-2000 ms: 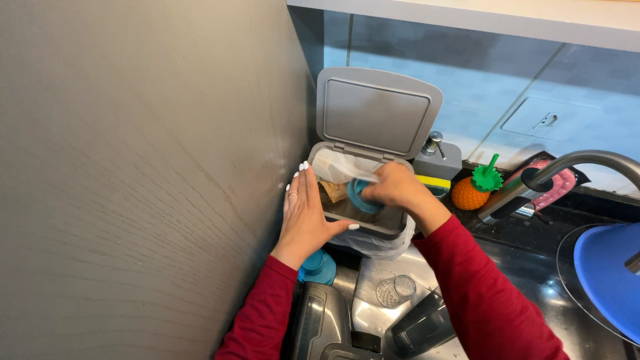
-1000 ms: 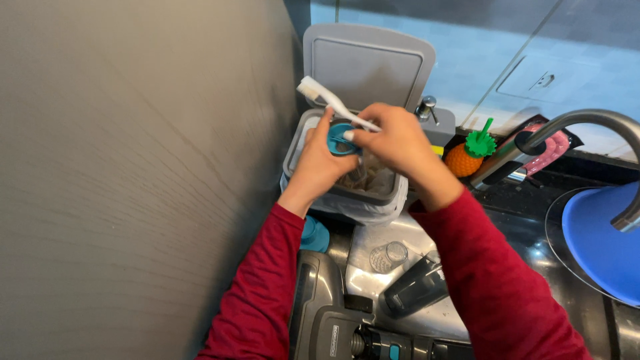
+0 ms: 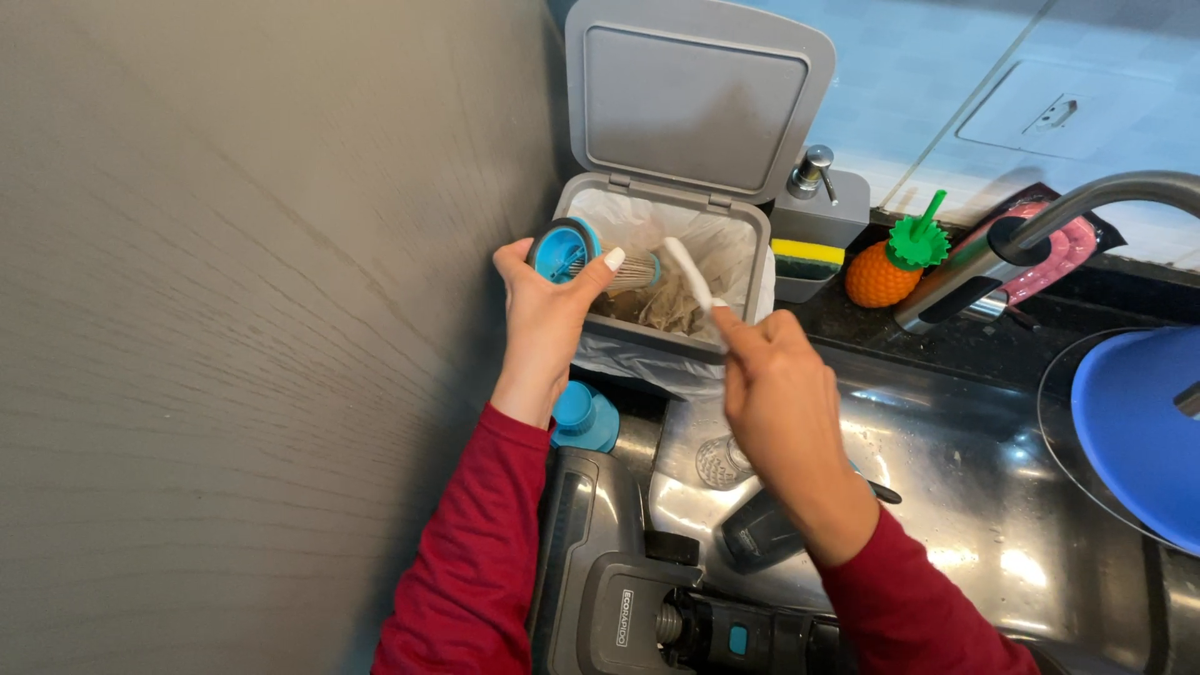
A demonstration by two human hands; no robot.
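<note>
My left hand grips a pleated vacuum cleaner filter with a blue and black rim, tilted on its side over the bin. In my right hand is a white-handled brush, slightly blurred, beside the filter's pleated end; its bristles cannot be made out. Below both lies the open grey bin, lined with a white bag and holding dusty, crumpled waste. Its grey lid stands raised behind.
A vacuum cleaner and a blue container stand nearest me. A glass and dark cup lie on the steel sink surface. Right are a soap dispenser, sponge, faucet and blue bowl. A grey panel borders the left.
The filter, upright-facing in my hands a second ago, is now tilted in my left hand. My right hand has moved away from it, and the brush now points down toward the bin.
</note>
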